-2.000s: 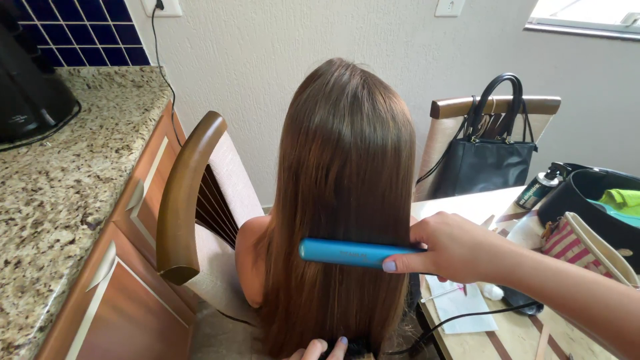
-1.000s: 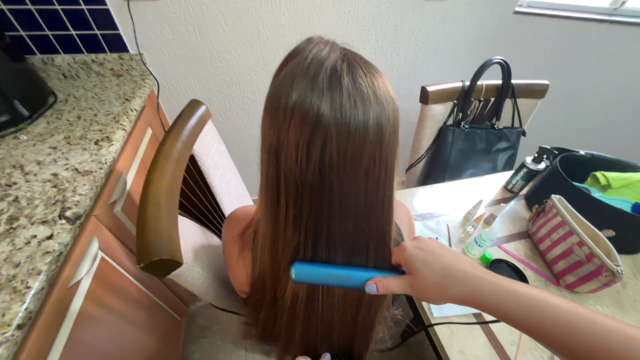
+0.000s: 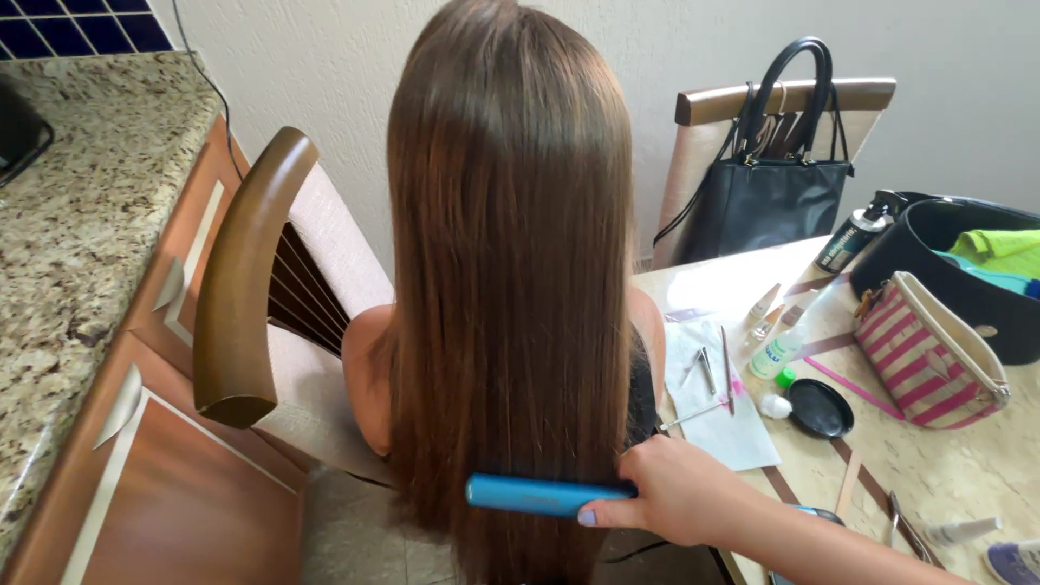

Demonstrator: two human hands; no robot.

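Observation:
A seated person with long straight brown hair (image 3: pixel 512 244) faces away from me, filling the middle of the view. My right hand (image 3: pixel 678 491) comes in from the lower right, closed around one end of a blue hair straightener (image 3: pixel 540 494). The straightener lies level across the lower lengths of the hair; whether hair is clamped between its plates is hidden. A thumb with a pale nail rests on its near side. My left hand is out of view.
A wooden chair back (image 3: pixel 244 284) and granite counter (image 3: pixel 97 187) stand left. On the table (image 3: pixel 812 520) at right lie a paper towel with tools, bottles, a striped pouch (image 3: pixel 934 357) and a black container (image 3: pixel 959 268). A black handbag (image 3: pixel 764 203) hangs on another chair.
The right hand and straightener have moved down along the hair. The left fingers, seen at the bottom edge before, have left the view. The view itself has shifted somewhat.

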